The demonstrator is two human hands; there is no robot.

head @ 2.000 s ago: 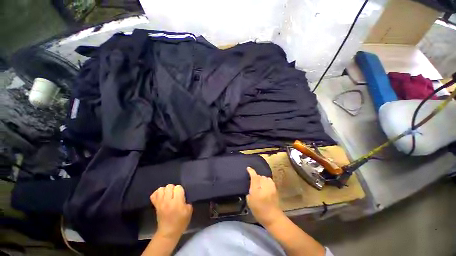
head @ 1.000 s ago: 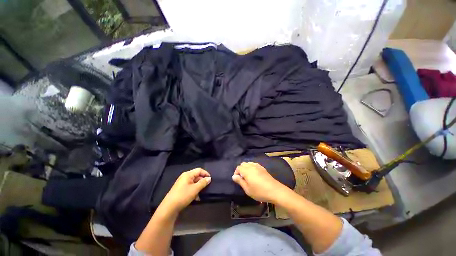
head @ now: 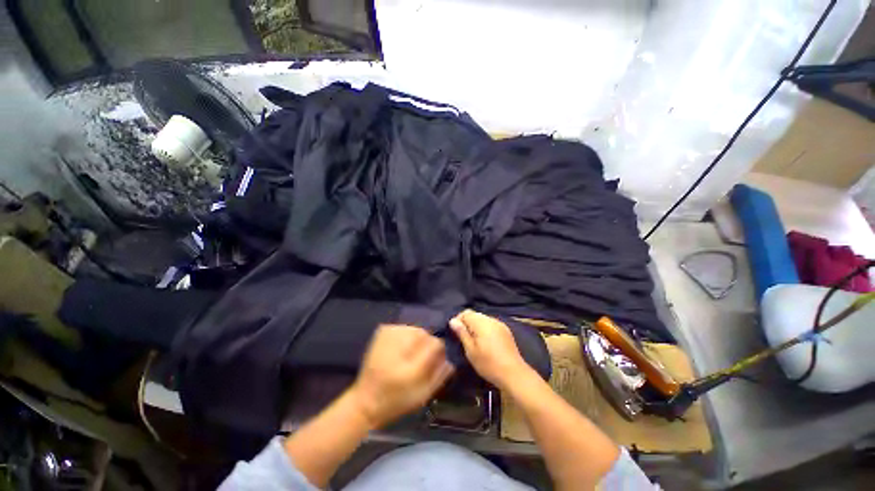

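Note:
A dark garment lies over the narrow black padded board and joins the heap behind. My left hand is curled at the board's front edge, slightly blurred; its fingers look closed on the dark cloth. My right hand is just right of it, thumb and fingers pinching the cloth near the board's rounded end. The iron, with its orange-brown handle, rests untouched on the tan pad at the right.
A large dark garment pile lies behind the board. A fan stands behind left. The grey bench at right holds a wire triangle, blue block, white padded form and dark red cloth. A yellow cable runs from the iron.
The hands moved from apart on the board's front edge to close together, pinching the cloth near its right end. The view has shifted, showing more window and fan. The iron has stayed on its pad.

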